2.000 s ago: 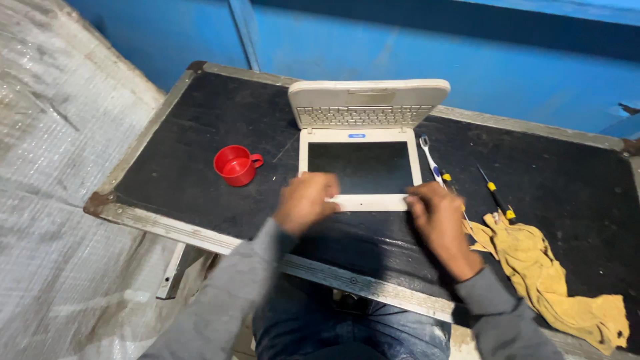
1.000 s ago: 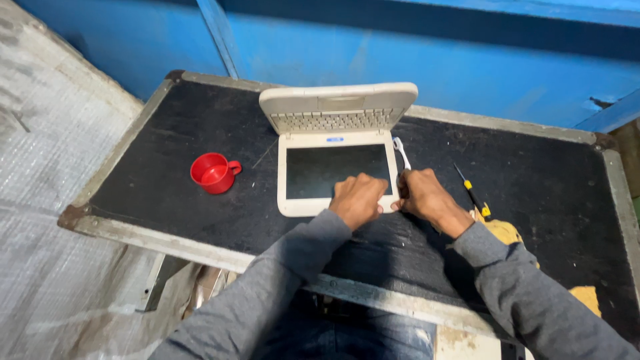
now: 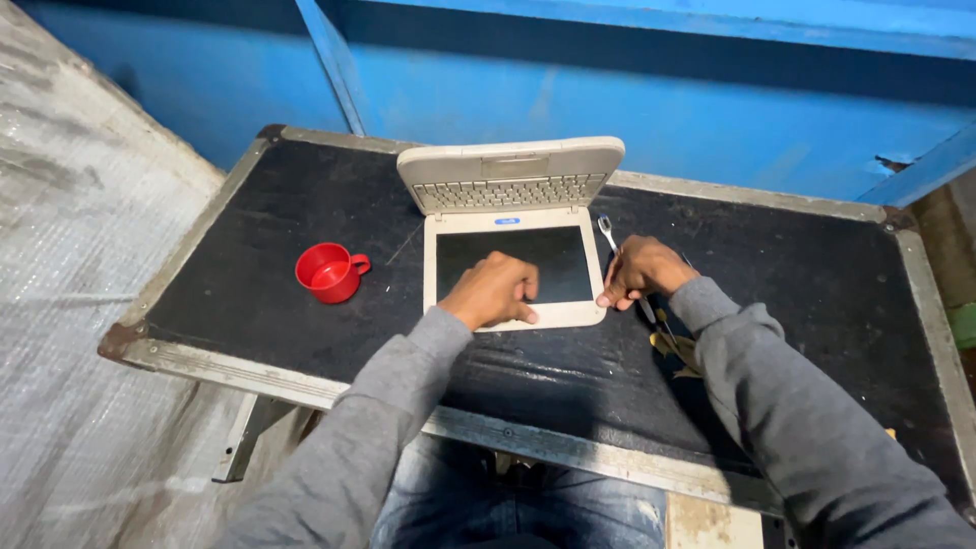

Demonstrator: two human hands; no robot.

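A small white laptop lies with its screen half (image 3: 511, 263) flat on the black table and its keyboard half (image 3: 511, 192) raised behind. My left hand (image 3: 499, 290) rests on the lower bezel, fingers curled; whether anything is in it cannot be seen. My right hand (image 3: 640, 271) has its thumb and fingertips at the bezel's lower right corner. A white toothbrush (image 3: 606, 229) lies just right of the laptop, running behind my right hand. A red plastic mug (image 3: 329, 272) stands to the left. Part of a yellowish cloth (image 3: 686, 354) shows beside my right sleeve, which hides the rest.
The black table (image 3: 229, 282) has a worn metal rim with corner caps. A blue wall (image 3: 610, 114) rises behind it. A thin tool, partly hidden, lies by the cloth. Grey sheeting (image 3: 76, 305) covers the ground at the left.
My left hand has moved from the laptop's lower left corner to the middle of the lower bezel. My right hand stays near the lower right corner. My right arm now covers most of the cloth.
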